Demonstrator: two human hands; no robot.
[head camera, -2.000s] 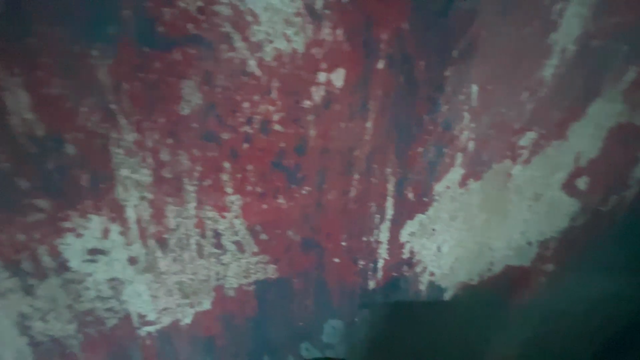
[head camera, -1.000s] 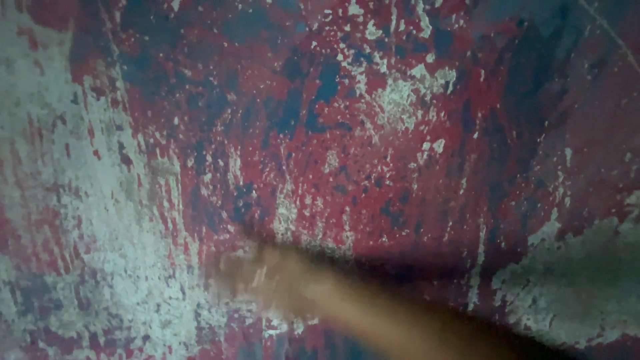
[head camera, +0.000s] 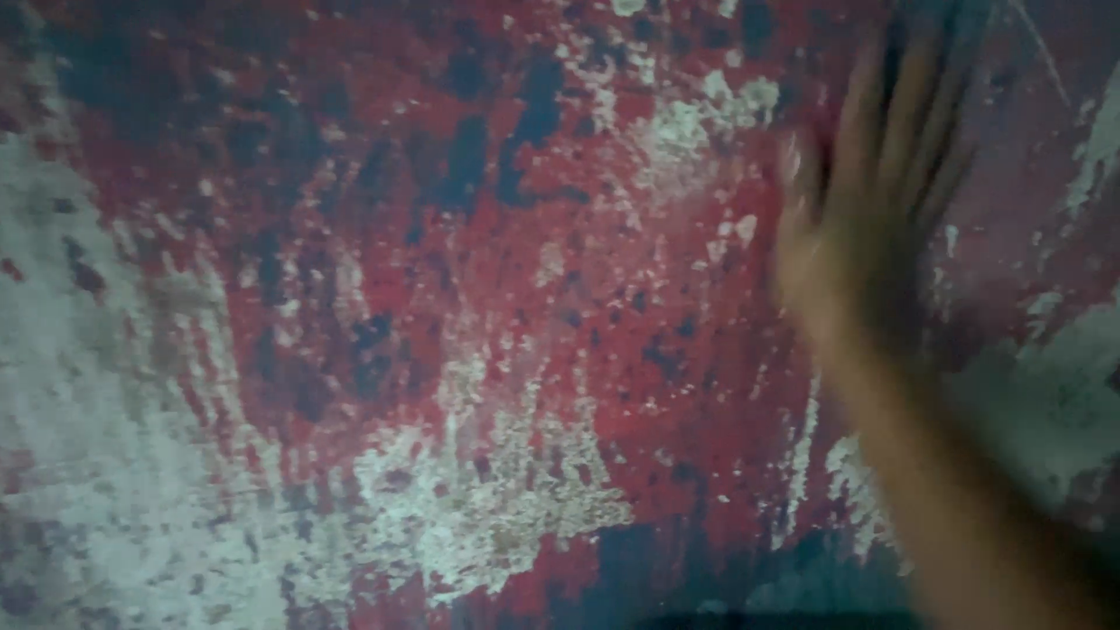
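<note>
A wall (head camera: 542, 280) with worn red and blue paint fills the head view, with pale grey-white patches where the paint is gone. My right hand (head camera: 875, 192) is spread against or just in front of the wall at the upper right, back of the hand toward me, fingers pointing up. It is blurred, and nothing shows in it; whether the palm touches the wall I cannot tell. The bare forearm runs down to the lower right corner. My left hand is out of view.
A large pale patch (head camera: 87, 376) covers the wall's left side, and a rough pale patch (head camera: 499, 507) lies low in the middle. Another grey patch (head camera: 1050, 402) is partly behind the forearm. A dark strip shows along the bottom edge.
Two seconds ago no hand showed. One second ago a blurred arm reached to the lower middle; now my right hand is higher and farther right, with its fingers apart.
</note>
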